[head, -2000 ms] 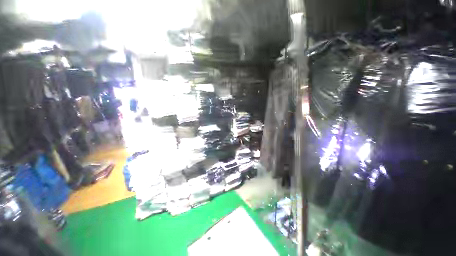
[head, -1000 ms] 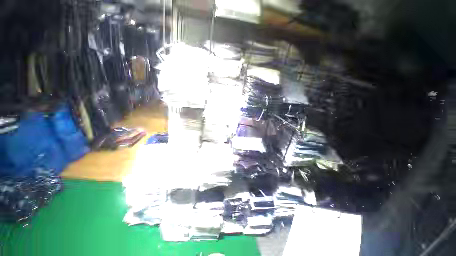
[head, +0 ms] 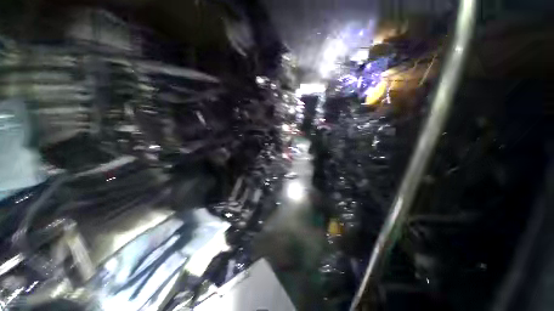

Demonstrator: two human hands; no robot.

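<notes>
The white sheet or clipboard (head: 258, 291) shows at the bottom edge, left of centre, with only its upper corner in the picture. A long shiny metal pole (head: 416, 158) runs slanting from the top right down to the bottom edge, right of the clipboard and apart from it. Neither of my hands is in the picture, so what holds the clipboard or the pole is hidden. The frame is dim and blurred.
A narrow aisle with a greyish floor (head: 294, 234) runs ahead. Folded stacks in shiny film (head: 164, 258) lie at the lower left, with more blurred stacks (head: 58, 100) above. Dark wrapped goods line the right. A yellow item (head: 335, 227) sits low beside the aisle.
The view has swung right, from the bright stacks and green floor to a dark, narrow aisle. The pole crosses the right side now. The clipboard shows further left and lower.
</notes>
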